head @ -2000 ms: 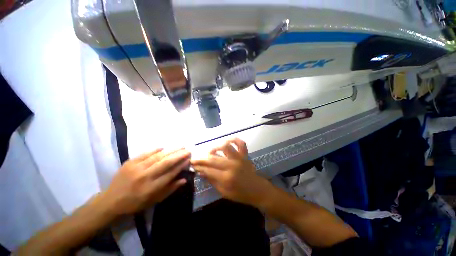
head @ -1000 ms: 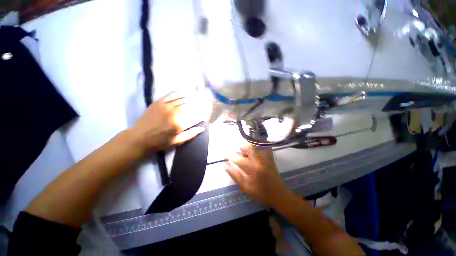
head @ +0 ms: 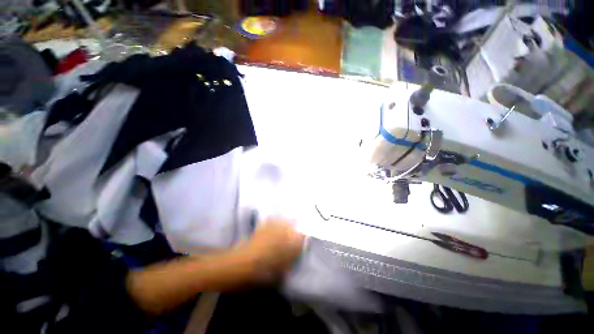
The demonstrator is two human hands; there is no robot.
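Observation:
My left hand [head: 280, 244] is blurred over the table's front edge, its arm coming from the lower left. It grips a blurred white cloth [head: 325, 280] that hangs over the edge; its fingers are not clear. Blurred white cloth with a dark strip also shows just above the hand. My right hand is not in view. A black-and-white garment [head: 195, 117] lies bunched at the left, with small gold buttons on its black part. The white sewing machine [head: 404, 140] stands at the right, and no cloth can be made out under its needle area.
Black scissors [head: 449, 199] lie behind a dark-red thread snips [head: 461, 246]. A thin dark rod [head: 378, 226] runs across the table toward the snips. A printed scale [head: 391, 271] edges the table front. Orange and green sheets [head: 293, 49] lie beyond the far edge.
The view has swung left and widened. The black strip that was under my left hand no longer shows there. My left hand is now off the machine, at the front edge; my right hand has left the view.

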